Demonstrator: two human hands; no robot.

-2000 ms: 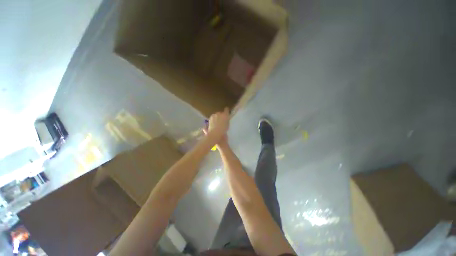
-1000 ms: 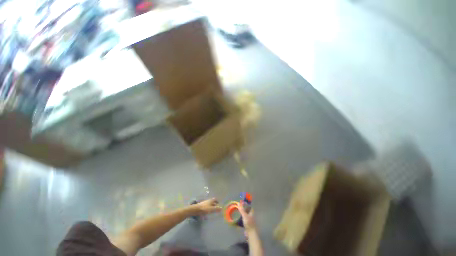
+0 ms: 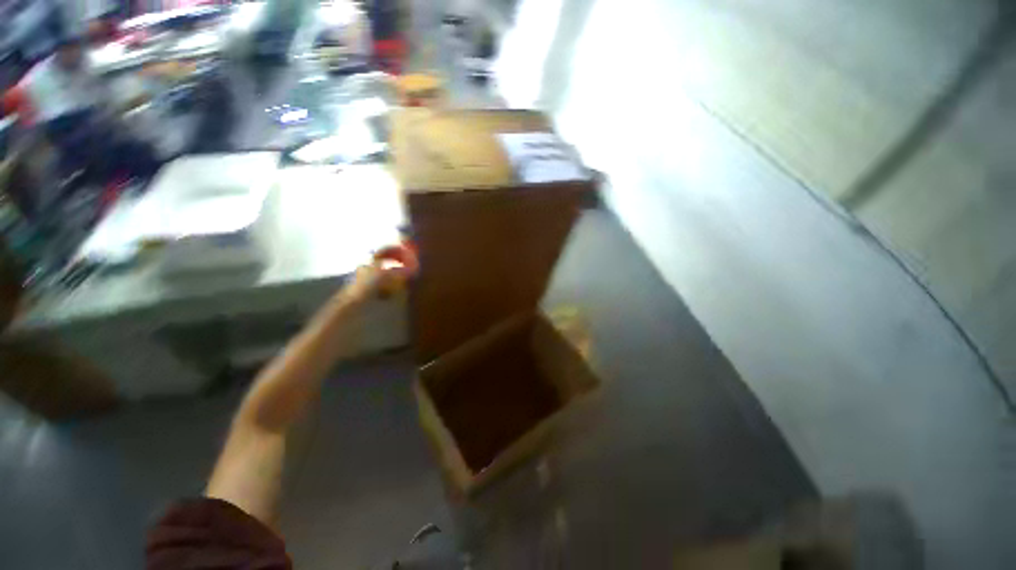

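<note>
My left hand [image 3: 362,283] reaches forward at the end of my outstretched left arm and holds the tape dispenser, with its orange-red ring [image 3: 396,264], by the edge of the white bench. The image is blurred, and whether the dispenser touches the bench is unclear. An open, empty-looking brown carton [image 3: 451,445] stands on the floor ahead, to the right of my arm. A tall brown panel [image 3: 490,262] rises behind its opening; whether it is a flap or a cabinet side I cannot tell. My right hand is out of the picture.
A white bench [image 3: 334,212] with a white tray [image 3: 217,200] stands at the left. A light brown top [image 3: 451,150] with a white sheet [image 3: 540,158] is behind the panel. A pale wall [image 3: 713,223] runs along the right. A blurred carton edge [image 3: 730,554] shows at the bottom.
The view has swung and moved closer to the bench and open carton. The tape dispenser was in my right hand; my left hand now holds it, further forward. My right hand has left the picture.
</note>
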